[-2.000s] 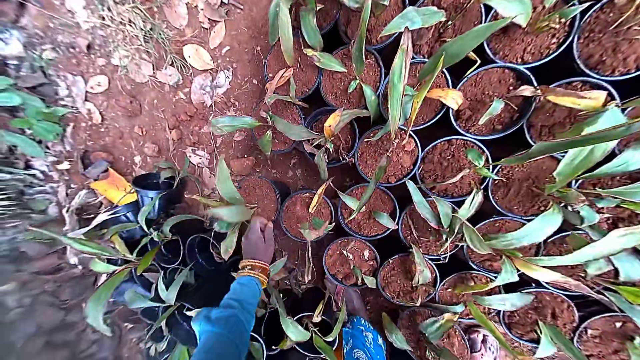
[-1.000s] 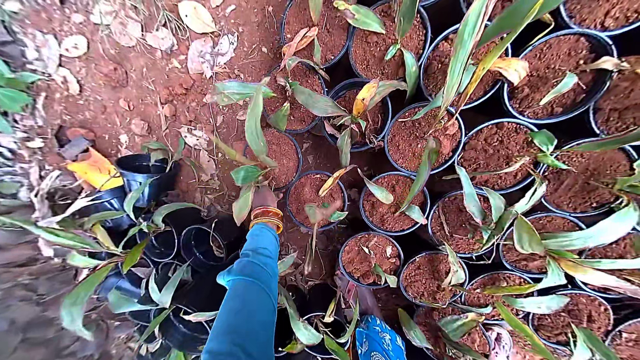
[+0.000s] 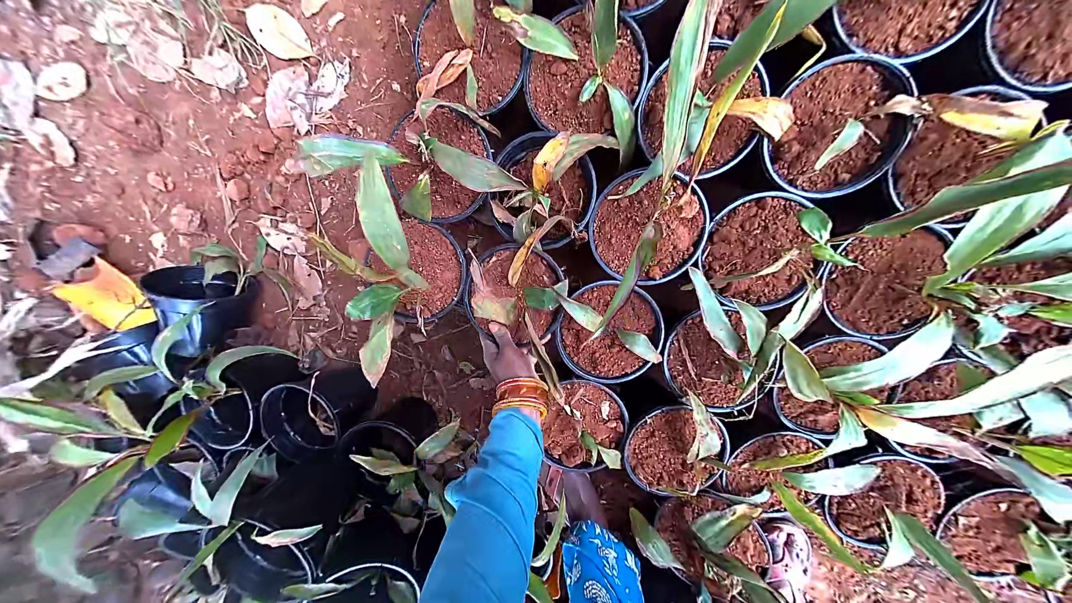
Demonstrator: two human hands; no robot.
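My left hand (image 3: 507,358), with orange and gold bangles above a blue sleeve, reaches up from the bottom. Its fingers are on the near rim of a black plastic plant pot (image 3: 509,272) filled with reddish soil, which holds a plant with drooping, partly brown leaves. The fingertips beyond the rim are partly hidden. Close on the left stands another soil-filled pot (image 3: 437,266), with a broad-leaved plant at its left side. A further potted plant (image 3: 610,335) is just to the right. My right hand is not in view.
Rows of soil-filled pots with long-leaved plants (image 3: 879,280) extend right. Black pots (image 3: 299,419) and leafy plants crowd the lower left. Dry leaves (image 3: 278,32) lie on reddish ground. Blue patterned cloth (image 3: 599,561) and a bare limb, apparently a foot, show below the hand.
My left hand has moved right, from the leftmost pot with the broad-leaved plant to the near rim of the pot beside it.
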